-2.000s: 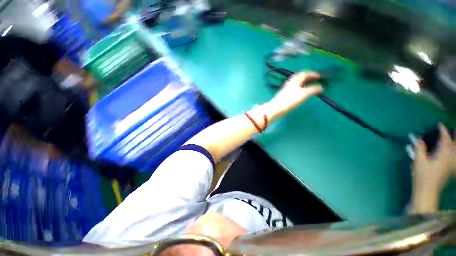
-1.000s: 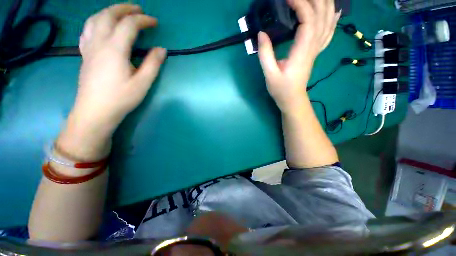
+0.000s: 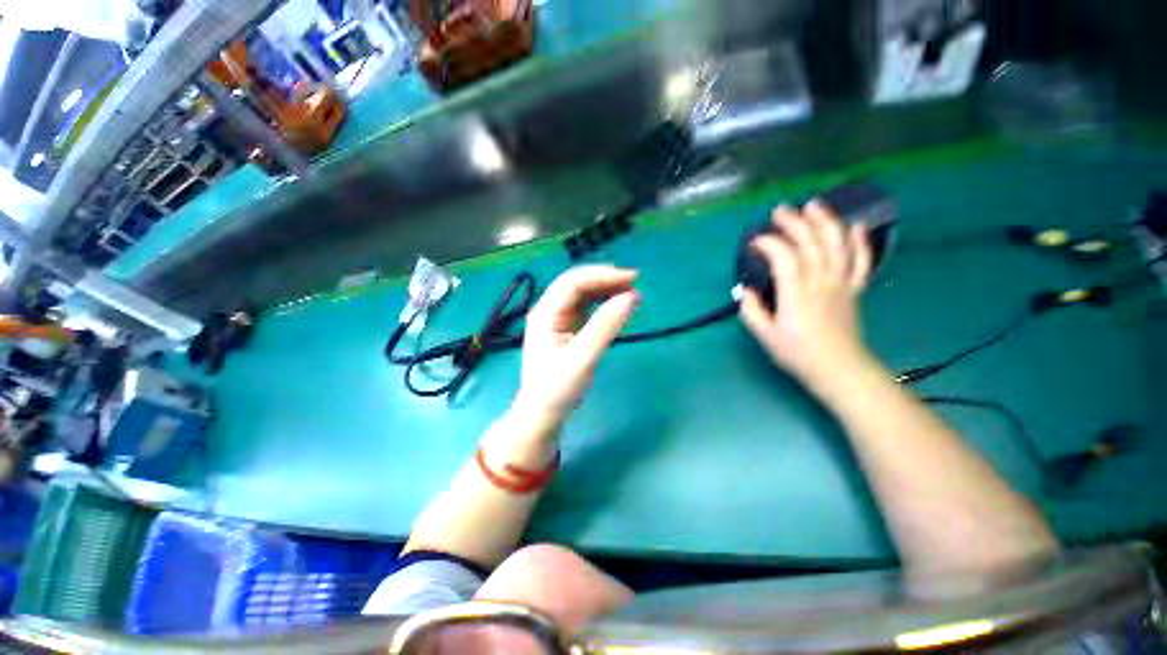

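A black power adapter (image 3: 864, 211) lies on the green bench mat, right of centre. My right hand (image 3: 809, 275) lies over it, fingers spread on its top and thumb at the cord end. The black power cord (image 3: 685, 326) runs left from the adapter, past my left hand, to a tied coil (image 3: 467, 352). A connector in crinkled clear plastic (image 3: 426, 288) is at the coil's far end. My left hand (image 3: 576, 326) is curved at the cord, thumb and fingers apart; the cord passes by or behind it, and I cannot tell if it touches.
Thin black leads with yellow ties (image 3: 1072, 297) lie at the right. Small black pads (image 3: 599, 234) sit beyond the mat's edge, near a dark strip (image 3: 422, 179). A blue-grey box (image 3: 156, 425) stands at the far left. Blue (image 3: 192, 569) and green crates (image 3: 79, 550) are lower left.
The view has tilted up and left, showing the coil, its bagged end and the far bench. My right hand is still on the adapter; my left hand is still by the cord.
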